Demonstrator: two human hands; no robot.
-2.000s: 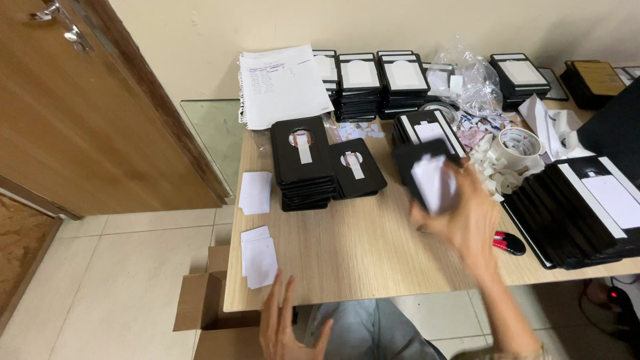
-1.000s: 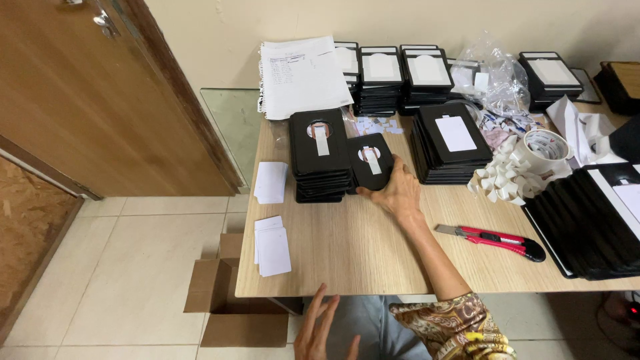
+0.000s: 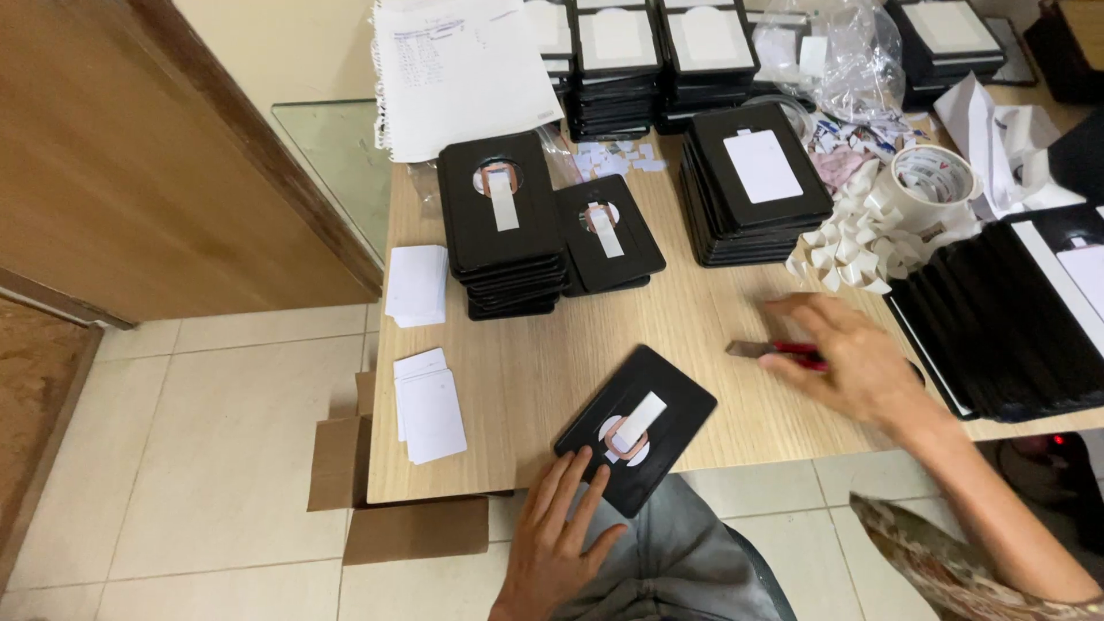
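Note:
My left hand (image 3: 565,526) lays its fingertips on the lower corner of a black rectangular panel (image 3: 664,384), which overhangs the table's front edge. The panel bears a white strip and a copper-coloured ring in a round opening. Over a red utility knife (image 3: 798,352) my right hand (image 3: 849,358) is spread, partly blurred; whether it touches the knife cannot be told. A tall stack of like panels (image 3: 539,207) stands at the left, beside a lower stack (image 3: 634,233). Farther right, a stack topped by a white card (image 3: 763,166) stands near curled backing scraps (image 3: 849,233).
White cards (image 3: 435,414) lie in two piles along the table's left edge. A tape roll (image 3: 931,177), a clear plastic bag (image 3: 862,60), written sheets (image 3: 466,78) and more black stacks (image 3: 703,52) line the back. Black panels (image 3: 992,319) lean at the right. A cardboard box (image 3: 414,528) is below.
A black panel now lies at the front edge under my left fingers. My right hand has moved from the small stack to the knife. Earlier it set a panel on the right stack.

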